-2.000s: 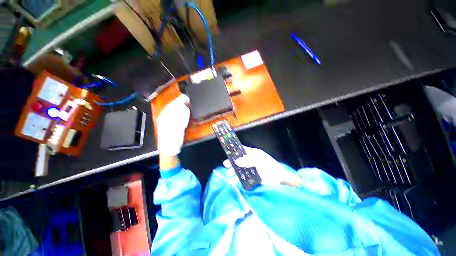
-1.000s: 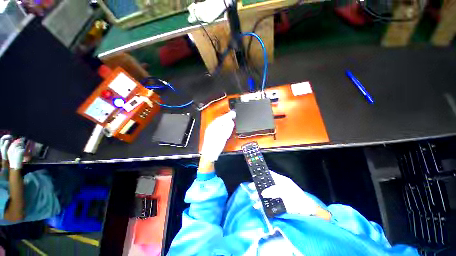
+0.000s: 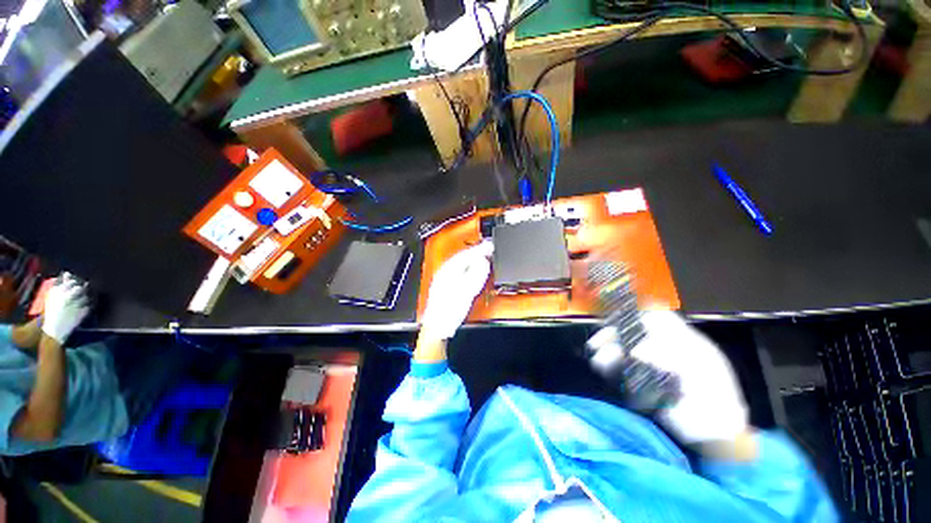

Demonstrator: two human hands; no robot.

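Note:
A flat dark set-top box (image 3: 531,252) lies on the orange test fixture board (image 3: 638,250), its far edge at the fixture connectors (image 3: 528,214). My left hand (image 3: 456,291), in a white glove, has its fingertips at the box's left edge; whether it grips the box is hard to tell. My right hand (image 3: 674,373), gloved and blurred, holds a black remote control (image 3: 631,332) to the right, over the board's near edge. A blue network cable (image 3: 556,143) loops up behind the board. More set-top boxes (image 3: 371,273) lie stacked left of the board.
An orange test box (image 3: 267,220) stands at left beside a large black panel (image 3: 102,184). A blue marker pen (image 3: 743,198) lies at right. Behind are a green-topped shelf (image 3: 337,87) and an oscilloscope (image 3: 347,31). Another person's gloved hand (image 3: 64,306) is at far left. A black slotted tray (image 3: 873,409) is below right.
My right hand has swung the remote control to the right, away from in front of the box. My left hand stays at the box's left edge. The head view has shifted.

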